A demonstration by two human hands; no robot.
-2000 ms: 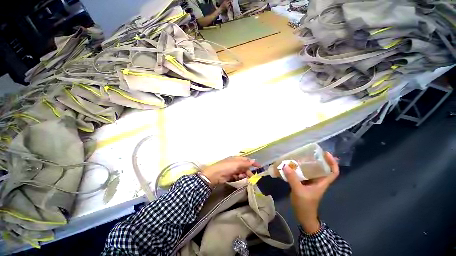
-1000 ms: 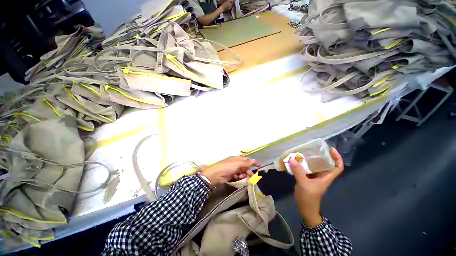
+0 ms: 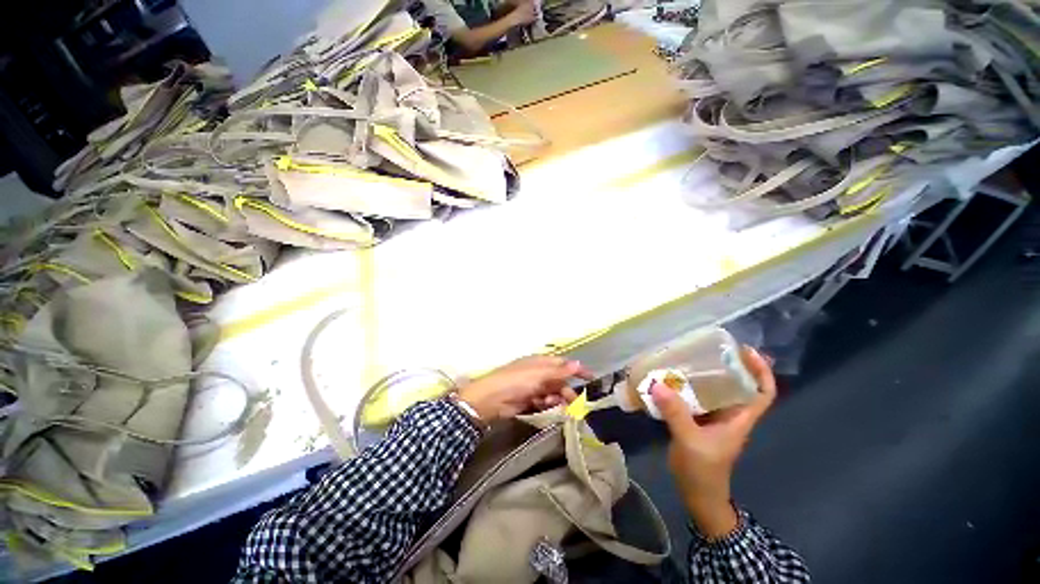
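A beige handbag [image 3: 513,513] hangs at the table's near edge, with a small yellow tape [image 3: 577,405] at its top corner. My left hand [image 3: 525,388] pinches the bag's top corner beside the yellow tape; the exact piece between the fingers is too small to tell. My right hand [image 3: 709,439] holds a clear-whitish glue bottle [image 3: 713,371] on its side, its nozzle pointing left at the yellow tape. A shiny silvery lump [image 3: 549,561] hangs on the bag's front.
White table [image 3: 456,280] with yellow tape lines. Beige bags [image 3: 354,183] are heaped at the left, and another pile [image 3: 844,103] at the back right. A brown board [image 3: 593,97] lies at the far side. Another person's arm [image 3: 490,32] shows behind it. A white stool [image 3: 964,234] stands right.
A second ago the bottle was drawn a little to the right; it is now back left, its nozzle close to the yellow tape. My left hand and the bag have hardly moved.
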